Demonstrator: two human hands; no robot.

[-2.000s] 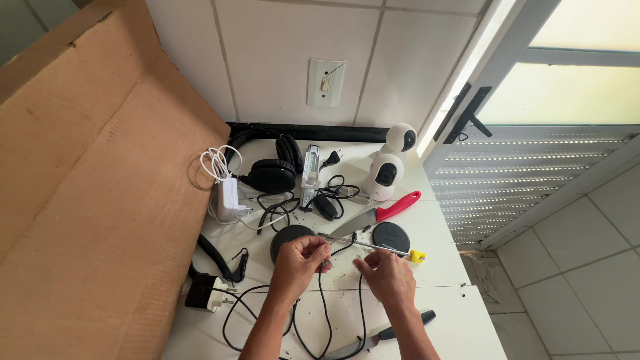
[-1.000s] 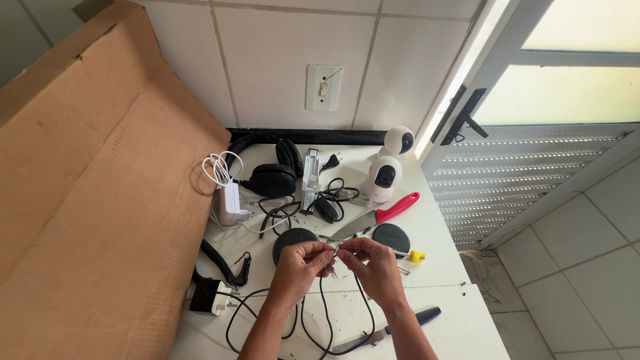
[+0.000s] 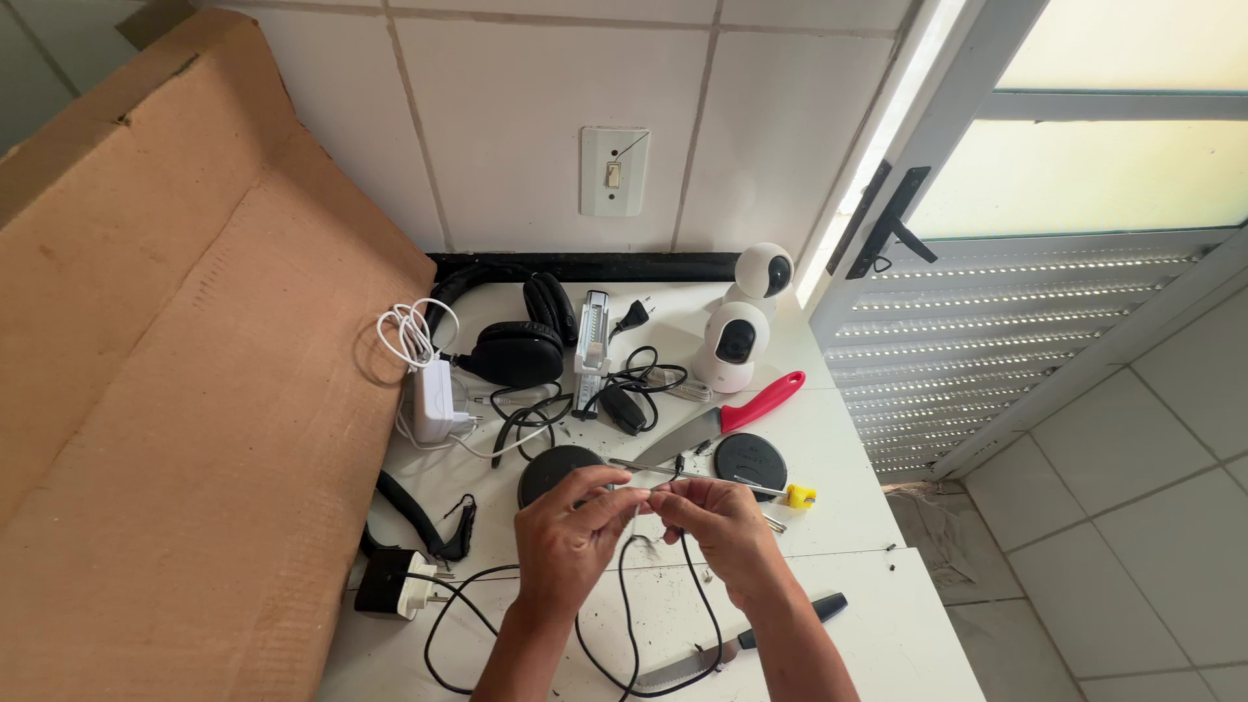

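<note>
My left hand [image 3: 575,536] and my right hand [image 3: 717,526] meet at the fingertips, both pinching the thin end of a cable whose tip is too small to make out. A black cable [image 3: 702,580] loops below them on the white table [image 3: 858,507]. Just behind my fingers lie a screwdriver with a yellow handle [image 3: 801,496], a knife with a red handle [image 3: 765,401] and two round black discs, one [image 3: 751,463] at the right and one [image 3: 556,473] partly behind my left hand. A knife with a black handle [image 3: 829,606] lies under my right forearm.
A large cardboard box [image 3: 195,390] stands at the left. Black headphones [image 3: 517,351], a white power adapter [image 3: 436,402], two white cameras [image 3: 729,346], a metal clamp-like holder [image 3: 592,351] and tangled cables lie toward the wall. A black-and-white plug adapter [image 3: 395,583] sits at the left.
Two seconds ago my hands were apart above the cable; they have come together at the fingertips and remain so.
</note>
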